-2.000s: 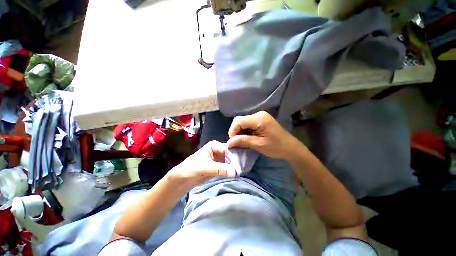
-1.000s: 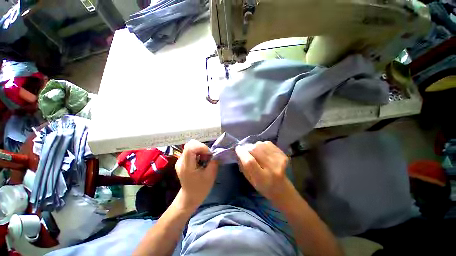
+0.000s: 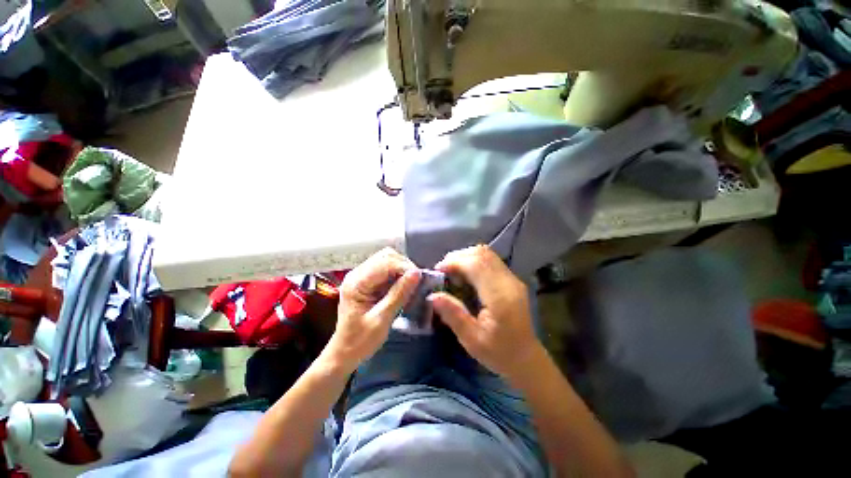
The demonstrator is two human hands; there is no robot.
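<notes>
A large grey-blue garment panel [image 3: 504, 187] lies on the white sewing machine table, partly under the machine arm, and hangs over the near edge towards my hands. My left hand [image 3: 371, 306] pinches a small folded grey edge of cloth [image 3: 422, 303] between thumb and fingers, just off the table's near edge. My right hand [image 3: 485, 308] grips the same piece from the right, its thumb and fingers bent around it. The fingers hide much of the fold. The machine head [image 3: 425, 65] stands beyond, with its needle area left of the panel.
A stack of cut grey strips [image 3: 303, 42] lies at the table's far left. The white table [image 3: 280, 177] has a ruler along its near edge. Grey-blue strips [image 3: 98, 303] hang at left. Red cloth [image 3: 261, 311] is below the table; a grey panel [image 3: 667, 341] is at right.
Since two seconds ago, the hands have moved from near my lap towards the table edge, then drawn closer together. The cloth between them is now bunched upright. The view shows more of the machine.
</notes>
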